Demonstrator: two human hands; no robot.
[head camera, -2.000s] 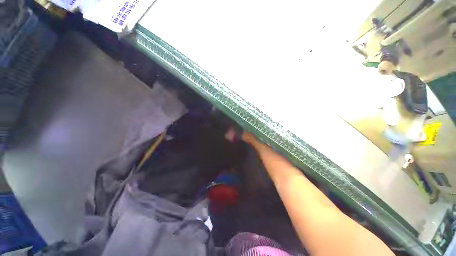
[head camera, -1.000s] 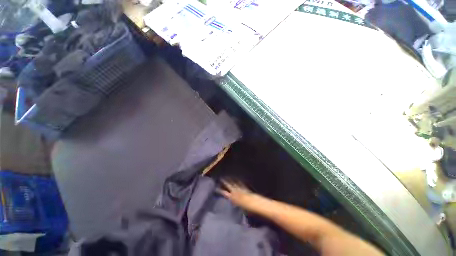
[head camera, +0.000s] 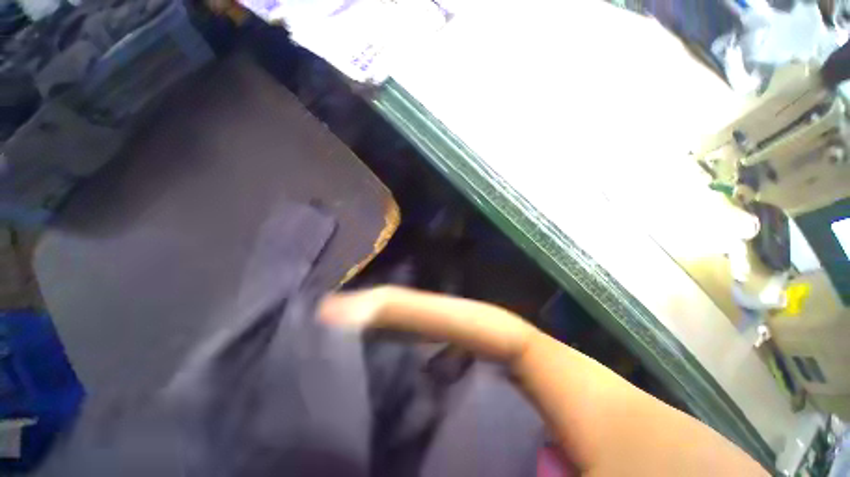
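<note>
A grey garment lies heaped at the bottom centre, with a strap-like flap reaching up onto a dark board. My right hand, blurred, reaches in from the lower right. Its fingertips are on the upper part of the garment, where folds run together, and appear to pinch the cloth. Darker cloth shows under the wrist. My left hand is not in view.
The grey-brown board with a worn edge is at left. A basket of dark cloth stands upper left. The white sewing table has a green ruler edge. The sewing machine is at right. A blue item is lower left.
The view has shifted, bringing the machine back in more fully. My right hand has moved left with the garment's upper part. The garment's flap has moved left across the board, uncovering its worn corner.
</note>
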